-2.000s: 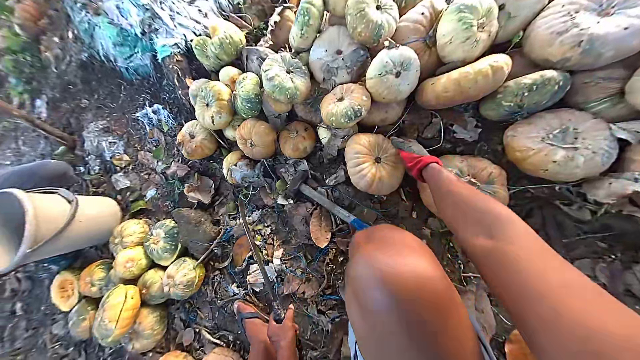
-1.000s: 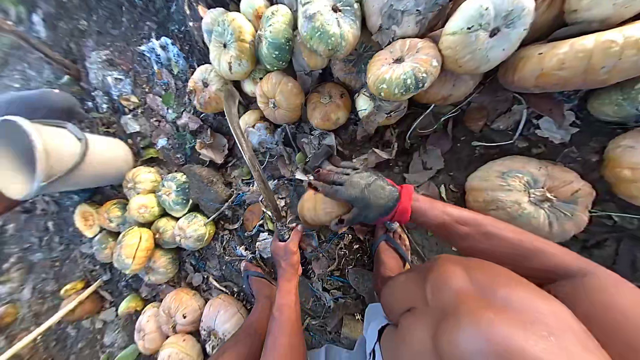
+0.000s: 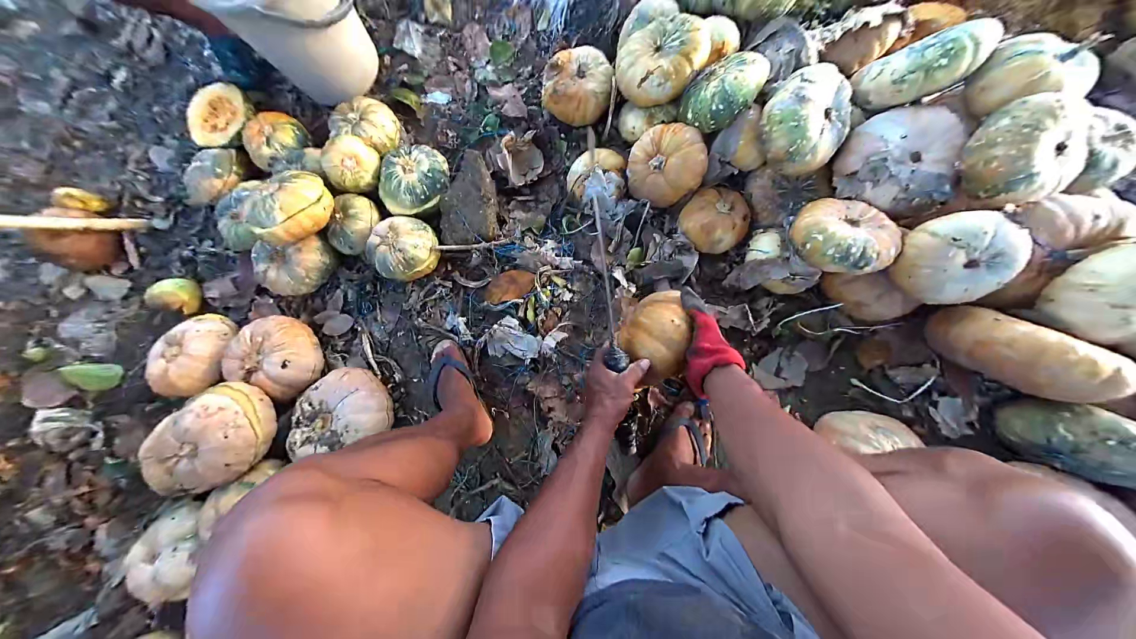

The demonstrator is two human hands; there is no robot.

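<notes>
My bare left hand [image 3: 614, 383] is closed on the dark handle of a long-bladed knife [image 3: 603, 257], whose thin blade points away from me over the litter. Beside it, a small orange pumpkin [image 3: 655, 335] is held by my right hand [image 3: 706, 342], in a dark glove with a red cuff, gripping its right side. My left thumb is at the pumpkin's lower left edge. The knife handle's end is close to the pumpkin. The gloved fingers are partly hidden behind the pumpkin.
A large heap of pumpkins [image 3: 901, 160] spreads across the right and back. Green and yellow pumpkins [image 3: 288, 206] are grouped at left, with paler ones [image 3: 209, 435] nearer. A pale bucket [image 3: 311, 44] stands at the back left. Dry leaves and a flat stone [image 3: 470, 200] lie between.
My gloved hand first touched a pumpkin by the heap, then held a small one near my feet; it still holds one beside the knife. The view has swung left.
</notes>
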